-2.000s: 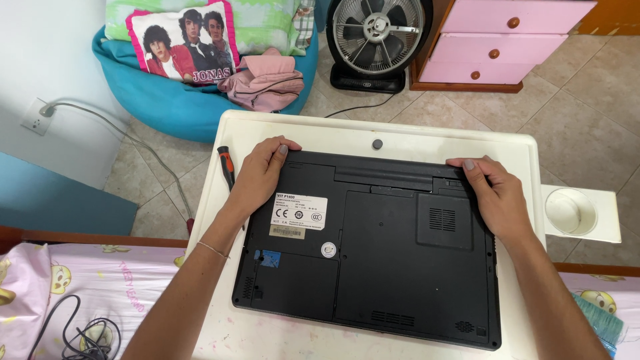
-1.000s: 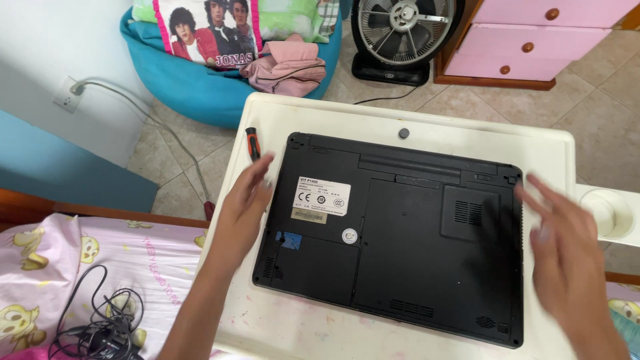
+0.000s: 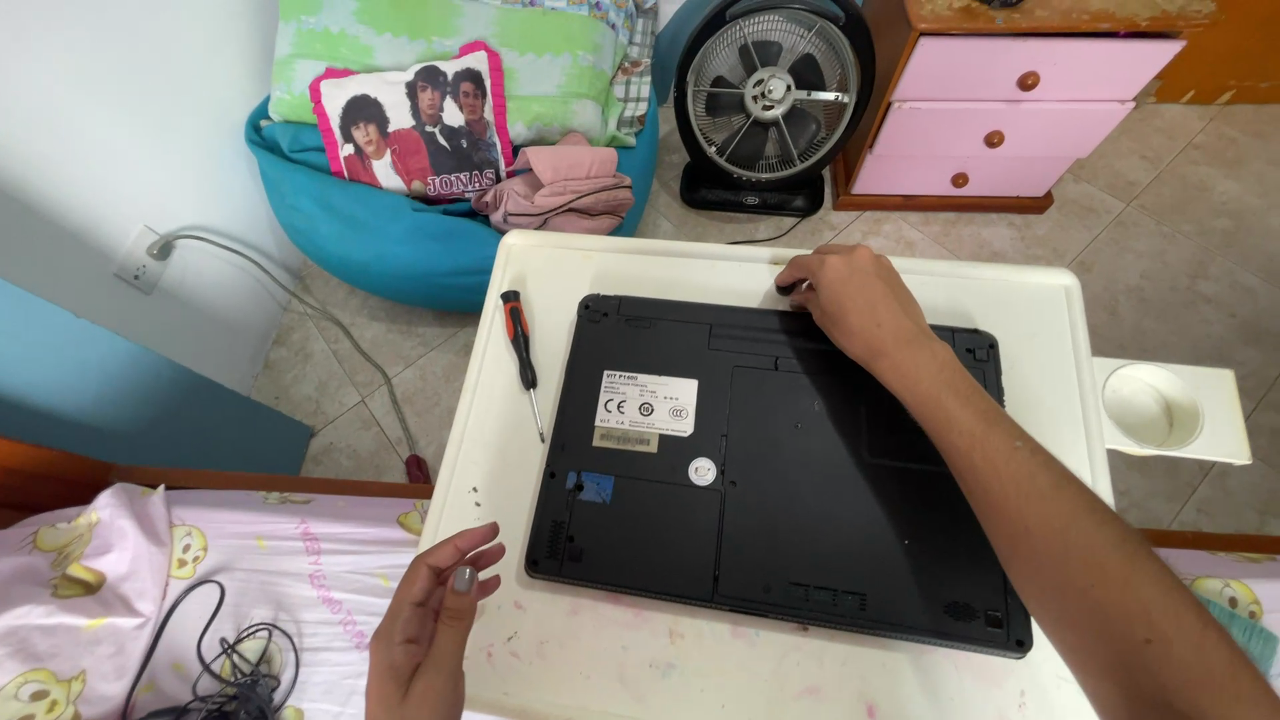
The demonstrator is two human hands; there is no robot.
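Observation:
A black laptop (image 3: 840,480) lies upside down on a white plastic table (image 3: 620,265), its underside up, with a white label and a blue sticker. My right hand (image 3: 850,300) reaches across it to the table's far edge, thumb and fingers closed around a small dark round object (image 3: 788,288), mostly hidden by the fingers. My left hand (image 3: 440,610) is near the table's left edge, fingers apart and empty, left of the laptop. A screwdriver (image 3: 521,350) with a black and orange handle lies left of the laptop, its tip toward me.
A cup holder (image 3: 1152,408) juts out at the table's right. Beyond the table are a fan (image 3: 770,100), a pink drawer unit (image 3: 1000,125) and a blue beanbag (image 3: 380,260) bearing a pillow. A tangled black cable (image 3: 245,670) lies on the bed at the lower left.
Both hands have let go of the laptop's sides. My right hand has moved to the small dark object at the far edge; my left has drawn back toward me.

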